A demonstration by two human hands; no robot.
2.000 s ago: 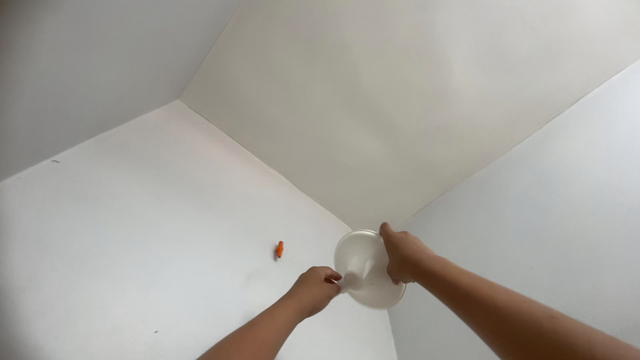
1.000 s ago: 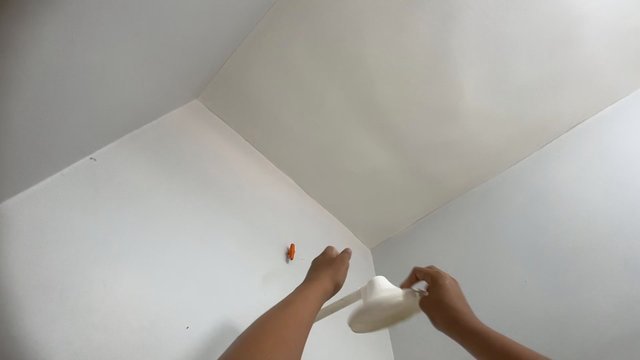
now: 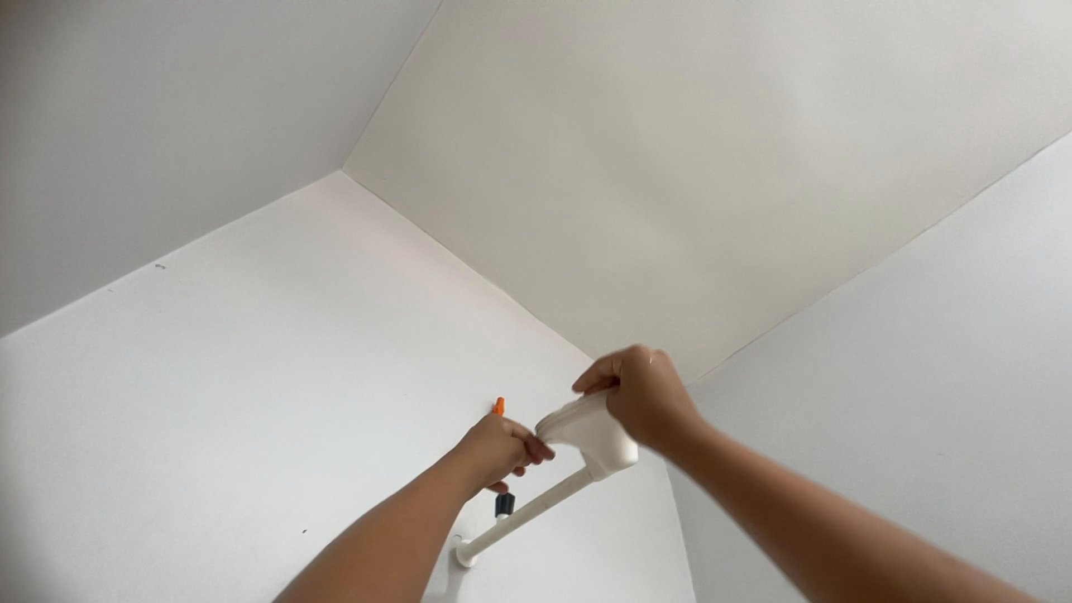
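A white shower head (image 3: 605, 440) sits at the end of a pale pipe arm (image 3: 536, 511), which comes out of the wall at a round white flange (image 3: 466, 554). My right hand (image 3: 649, 394) grips the upper right side of the shower head. With bent fingers, my left hand (image 3: 501, 452) is at the head's left rim; its fingertips seem to touch the edge. A small dark knob (image 3: 504, 504) stands by the pipe arm, just below my left hand. The underside of the shower head is partly hidden.
An orange plug (image 3: 499, 406) shows on the white wall (image 3: 209, 435) just above my left hand. A second wall (image 3: 879, 402) meets it in a corner at the right. The sloping ceiling (image 3: 670, 167) spans the top.
The shower head has tilted, showing its side now rather than its round face. My left hand has come from apart to its rim. The pipe's flange and dark knob have come into view.
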